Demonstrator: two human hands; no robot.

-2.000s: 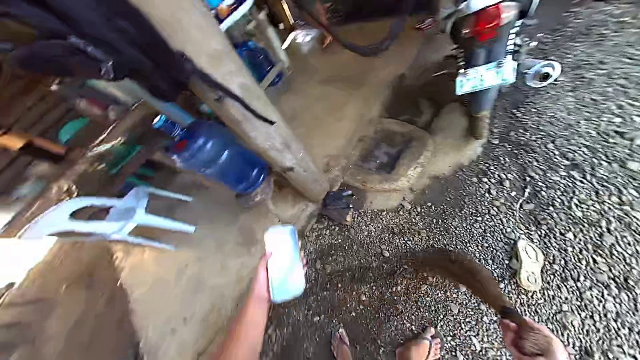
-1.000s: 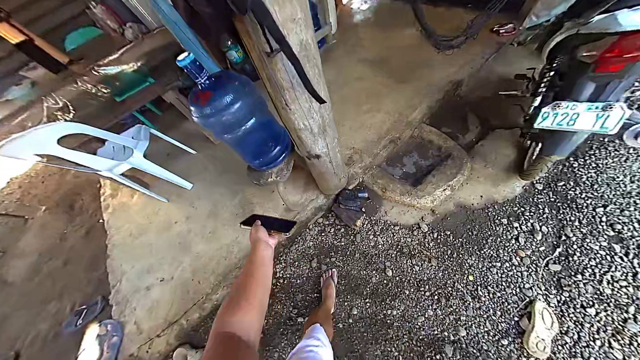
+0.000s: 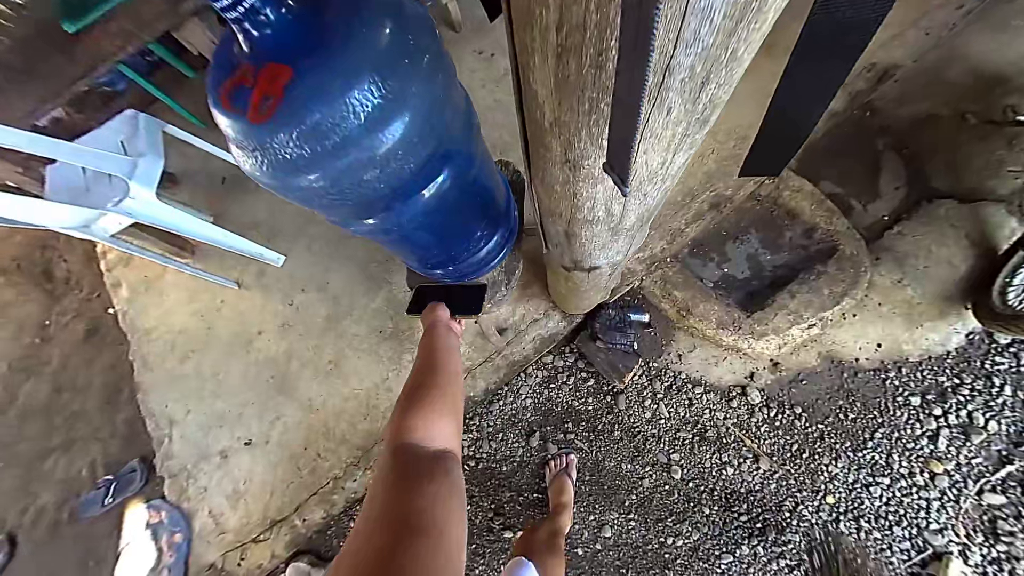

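Note:
My left hand (image 3: 444, 317) is shut on a dark-screened smartphone (image 3: 458, 299), with the thumb over its near edge. Just beyond the phone, a large blue plastic water jug (image 3: 376, 152) with a red mark leans on a low round support (image 3: 504, 280). A weathered wooden post (image 3: 596, 160) rises right of the jug, with black straps (image 3: 816, 88) hanging near it. My right hand is out of view.
White plastic chair (image 3: 136, 176) at left, flip-flops (image 3: 116, 486) below it. A raised concrete basin (image 3: 760, 256) lies right of the post; dark charred-looking pieces (image 3: 616, 336) lie at the post's foot. Concrete slab (image 3: 264, 384) meets gravel (image 3: 680, 464); a wheel (image 3: 1010, 288) stands far right.
The view has moved much nearer the jug and post. My right hand, two seconds ago holding a curved brown object, has left the view. The phone has stayed in my left hand.

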